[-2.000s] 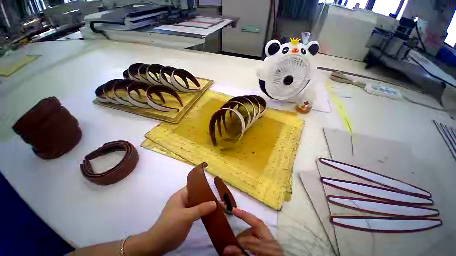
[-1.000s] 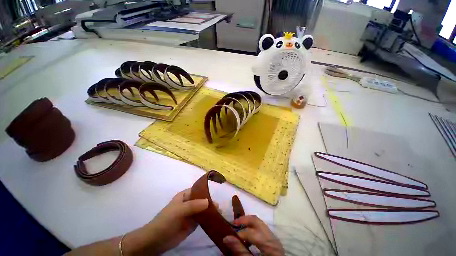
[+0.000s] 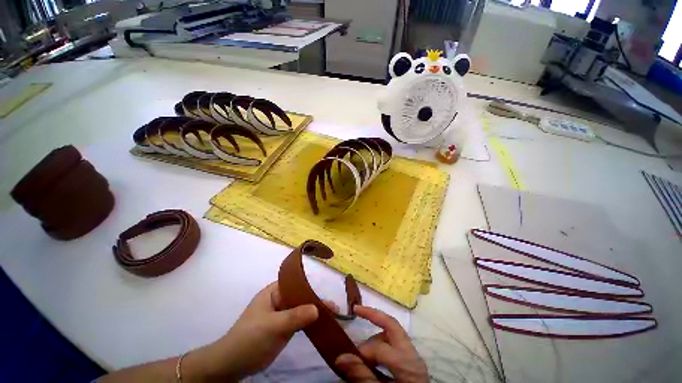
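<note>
A brown C-shaped headband (image 3: 305, 295) is held between both hands at the bottom centre, above the white table. My left hand (image 3: 273, 323) grips its wide band with the thumb on the outer face. My right hand (image 3: 385, 351) holds its lower part, with a fingertip at a short brown tapered end (image 3: 351, 292) that stands up inside the curve. The fingers partly hide the lower end of the band, and the picture's bottom edge cuts it off.
Headband bases (image 3: 348, 168) stand in rows on yellow boards (image 3: 407, 247). Nested finished headbands (image 3: 168, 258) and a tall brown stack (image 3: 63, 194) lie left. Pointed oval lining pieces (image 3: 572, 325) lie on grey card (image 3: 538, 366) at right. A panda fan (image 3: 422, 105) stands behind.
The headband's upper end has moved up and left, then its curl shows more openly. My right fingers have shifted along the tapered end. The view has shifted slightly.
</note>
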